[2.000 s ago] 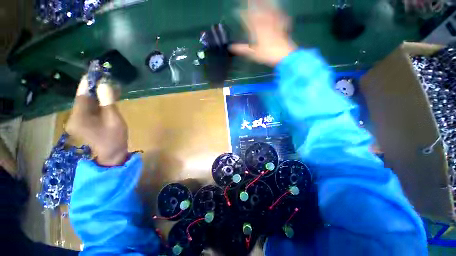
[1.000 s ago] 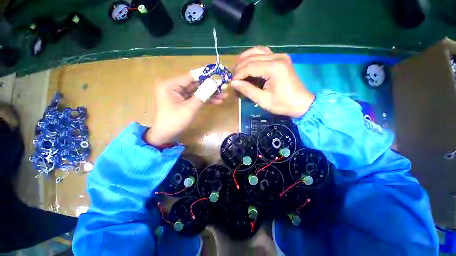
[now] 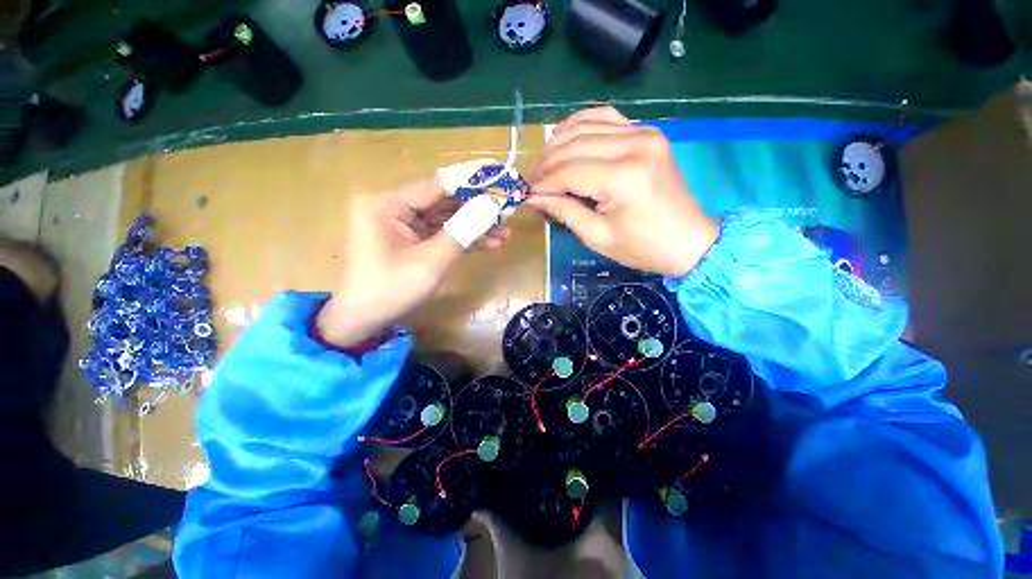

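My left hand [image 3: 413,243], with white finger cots on its thumb and a fingertip, holds a blue ring circuit board [image 3: 489,187] above the bench. A white lead [image 3: 517,134] rises from the board. My right hand [image 3: 617,187] has its thumb and forefinger pinched together at the board's right edge, with a small red bit at the tips. What exactly they pinch is too small to tell. Several black housings [image 3: 543,339] with green-ended components and red lead wires stand grouped near my lap.
A board pile [image 3: 149,311] lies at the left of the cardboard bench top [image 3: 272,187]. Black housings and round end pieces [image 3: 522,23] lie on the green belt [image 3: 340,91]. Another end piece [image 3: 862,165] lies on the blue printed sheet. A carton [image 3: 962,226] stands at right. A person's dark sleeve shows at left.
Both hands came from over the belt to the bench middle, bringing the board together. In the last second they barely moved; the belt items shifted right.
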